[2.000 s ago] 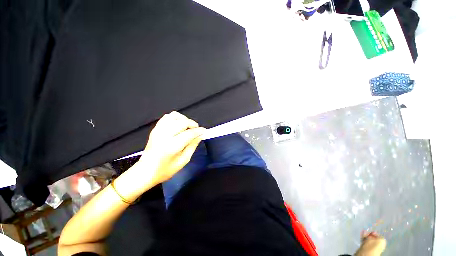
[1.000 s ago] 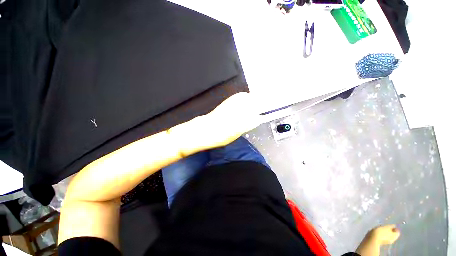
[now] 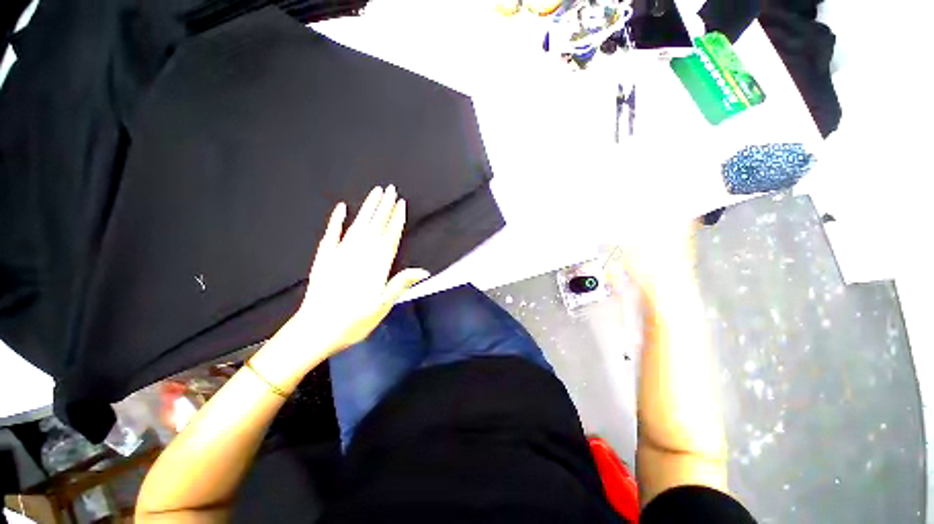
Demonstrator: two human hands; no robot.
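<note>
The black garment piece (image 3: 287,154) lies spread on the white table, with a folded strip along its near edge and a tiny pale Y-shaped thread mark at its left. My left hand (image 3: 358,271) lies flat on the cloth near the folded edge, fingers spread, holding nothing visible. My right hand (image 3: 655,246) is overexposed and blurred against the white table edge at the right; its fingers cannot be made out. The small dark snips (image 3: 625,111) lie on the table beyond it. No needle can be seen.
A green card packet (image 3: 719,84), a blue speckled pouch (image 3: 766,168) and a white cord tangle (image 3: 594,29) lie on the table. Black cloth (image 3: 804,61) is at the upper right. A small black device (image 3: 585,284) shows against the grey floor. Clear plastic and a wooden stool (image 3: 87,481) are lower left.
My left hand has moved back left from the cloth's right corner and spread flat on the cloth. My right hand has come up from the lower right to the table edge.
</note>
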